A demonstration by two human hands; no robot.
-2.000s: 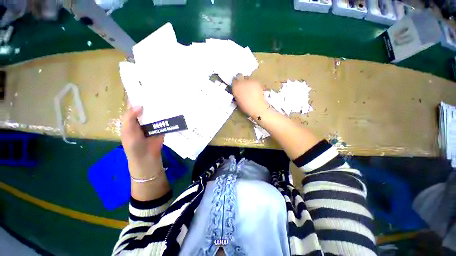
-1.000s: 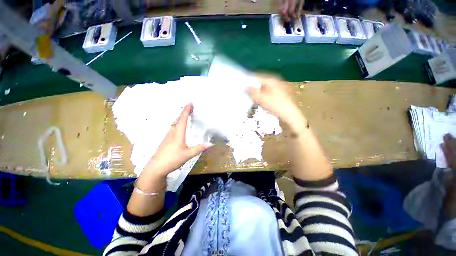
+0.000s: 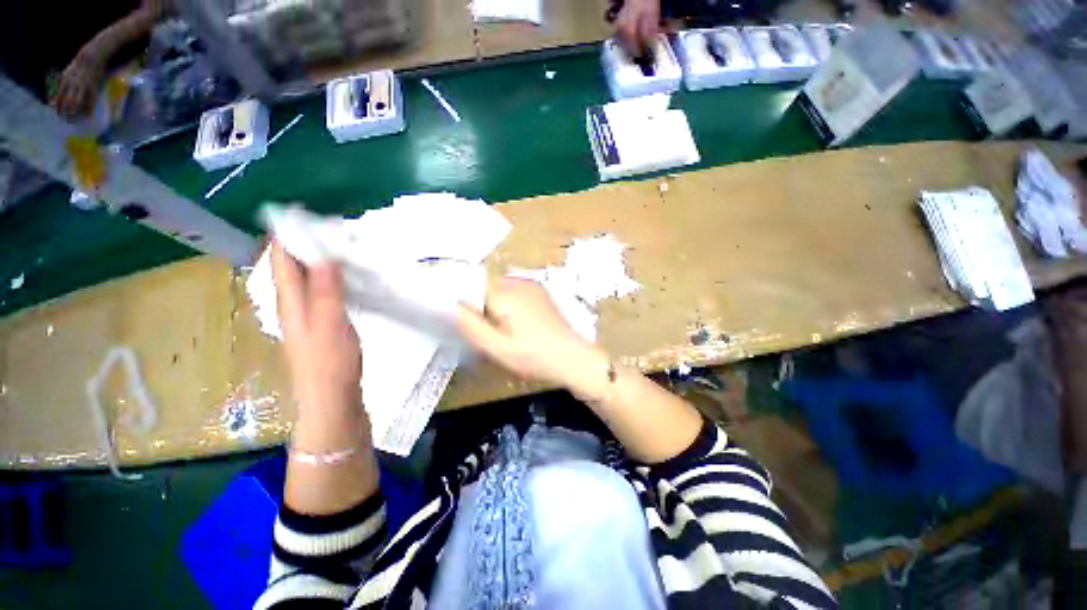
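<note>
A white folded card insert point(image 3: 387, 284) is held at a slant above the paper pile, blurred by motion. My left hand point(image 3: 312, 310) grips its left end and my right hand point(image 3: 515, 328) grips its right end. White instruction leaflets point(image 3: 405, 399) lie spread on the bench under and around my hands. A loose heap of small white slips point(image 3: 598, 268) lies just right of my right hand. A white card piece with a black band point(image 3: 644, 137) lies on the green belt in front of the bench.
Open product boxes point(image 3: 365, 105) stand along the green belt point(image 3: 501, 107), with an upright carton point(image 3: 856, 86) at the right. Another person's hand point(image 3: 638, 22) is over one box. A finished stack point(image 3: 977, 247) lies at bench right. A bent white hook point(image 3: 122, 399) and a pale post point(image 3: 167, 221) are at left.
Both hands have moved left and now hold the card insert between them, at a slant. A white card piece with a black band now lies on the belt. The camera view has shifted.
</note>
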